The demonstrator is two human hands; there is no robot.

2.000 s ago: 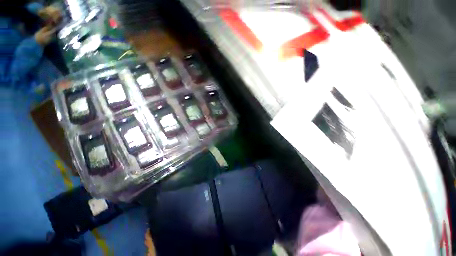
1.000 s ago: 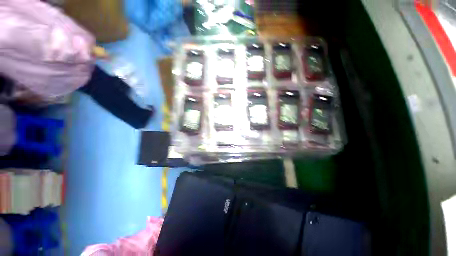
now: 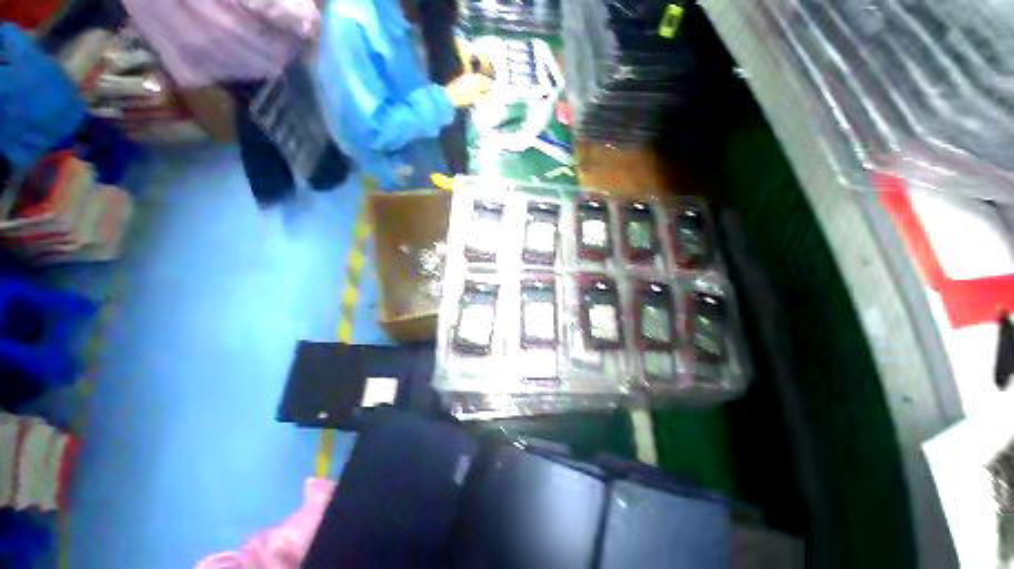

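Several dark blue-grey tablet-like devices (image 3: 538, 502) lie side by side at the bottom centre, close in front of me. A pink sleeve (image 3: 280, 531) shows at their left edge; my left hand itself is not visible. My right hand is not in view. Just beyond the devices, a clear blister tray (image 3: 589, 391) sits on the green bench, with small phone-like units (image 3: 600, 313) in two rows of pockets. A black foam tray (image 3: 334, 383) with a white label is partly visible left of it.
An open cardboard carton (image 3: 411, 325) stands left of the blister tray. A person in a blue smock (image 3: 384, 89) works at the far bench; another in pink (image 3: 222, 39) is in the aisle. A white shelf with clear trays (image 3: 890, 89) runs along the right. The floor (image 3: 200, 300) is blue.
The view has swung from the right shelf towards the aisle and further ahead. The carton and the blue-smocked person now show more fully. The devices remain at the bottom of the picture.
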